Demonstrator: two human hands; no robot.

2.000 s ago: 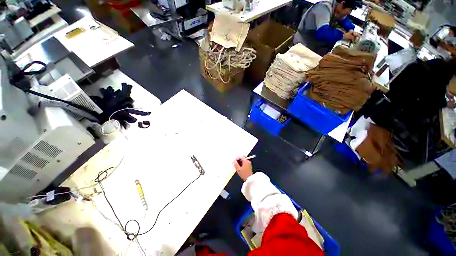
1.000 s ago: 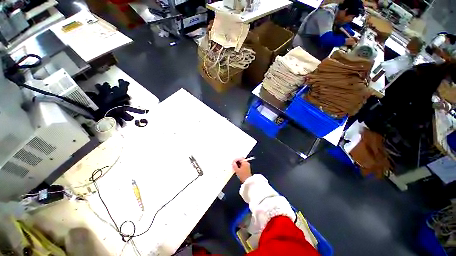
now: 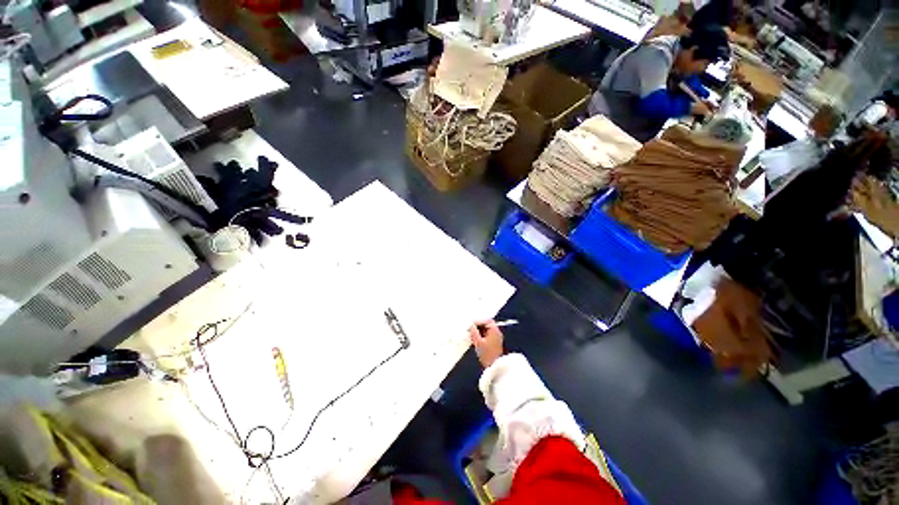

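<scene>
My right hand (image 3: 487,343) is at the right edge of the white worktable (image 3: 434,247), with a slim white pen-like stick (image 3: 506,323) held between its fingers. My left hand is not in view. On the table lie small dark metal snips (image 3: 396,327) with a thin black cord (image 3: 330,404) looping from them to the lower left. A slim yellow-handled tool (image 3: 282,377) lies to the left of the snips. Beige fabric with yellow edging (image 3: 94,464) is bunched at the lower left corner.
A blue crate (image 3: 475,449) with beige pieces sits below my right sleeve. A white machine housing (image 3: 118,271) and black gloves or cloth (image 3: 242,192) are at the left. Beige (image 3: 582,163) and brown (image 3: 680,187) fabric stacks stand beyond the aisle. A person (image 3: 656,84) sits behind them.
The view has shifted slightly, so the table and objects sit a little lower and further right. My right hand stays at the table edge with the stick.
</scene>
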